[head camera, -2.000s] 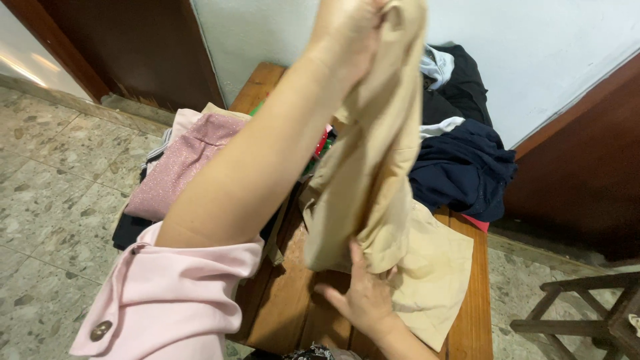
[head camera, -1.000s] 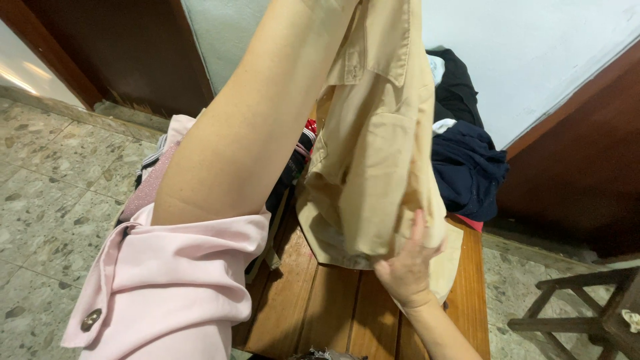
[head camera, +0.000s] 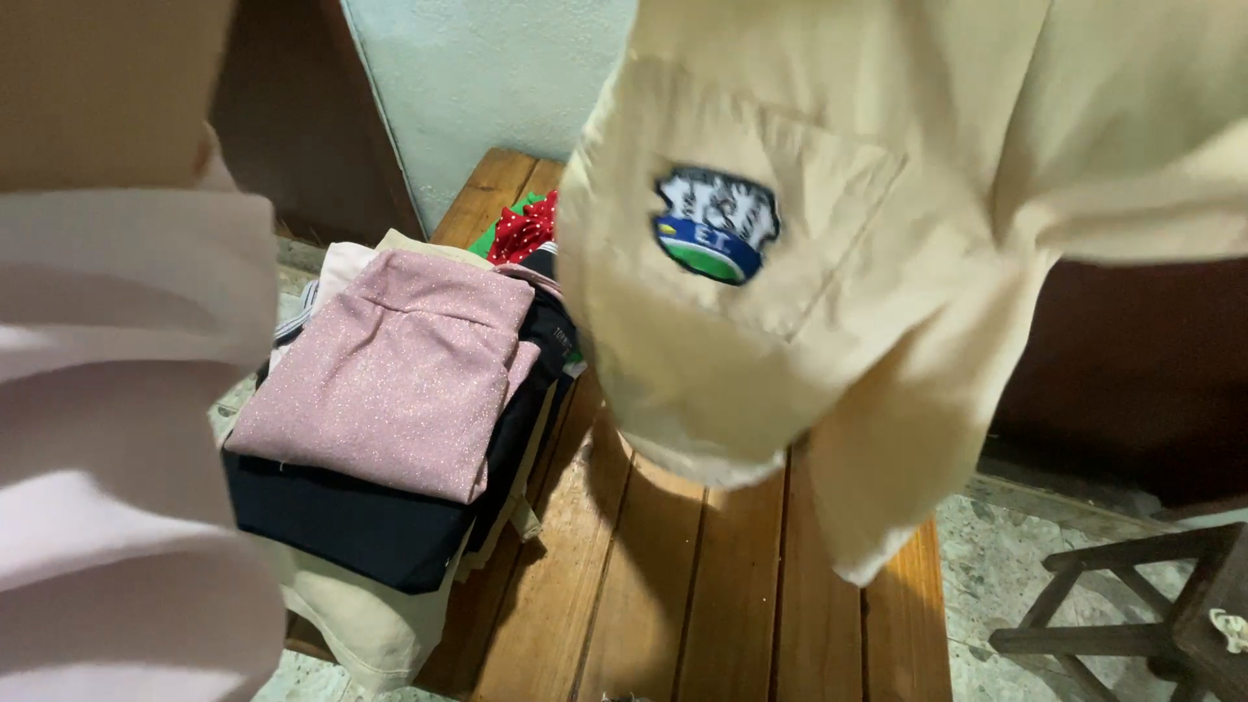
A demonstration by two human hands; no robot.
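A beige cloth garment (head camera: pixel 760 390) hangs in the air over the slatted wooden table (head camera: pixel 643 585), filling the upper middle and right. An embroidered patch (head camera: pixel 720 224) with lettering is sewn on its pocket. My left arm, in a pink sleeve (head camera: pixel 127 439), rises along the left edge; my left hand is out of the picture. My right hand is out of sight too. Left of the garment stands a pile of folded clothes, with a sparkly pink garment (head camera: pixel 390 380) on top and a black one (head camera: pixel 341 517) below it.
Red dotted cloth (head camera: pixel 526 229) and green cloth (head camera: pixel 485 244) lie behind the pile. A pale wall (head camera: pixel 487 78) rises past the table's far end. At the lower right a dark wooden stool (head camera: pixel 1111 639) stands on the speckled floor.
The beige garment has been raised and spread, and its patched pocket now shows. My right hand, seen on the garment's lower part before, has left the view. The view has shifted.
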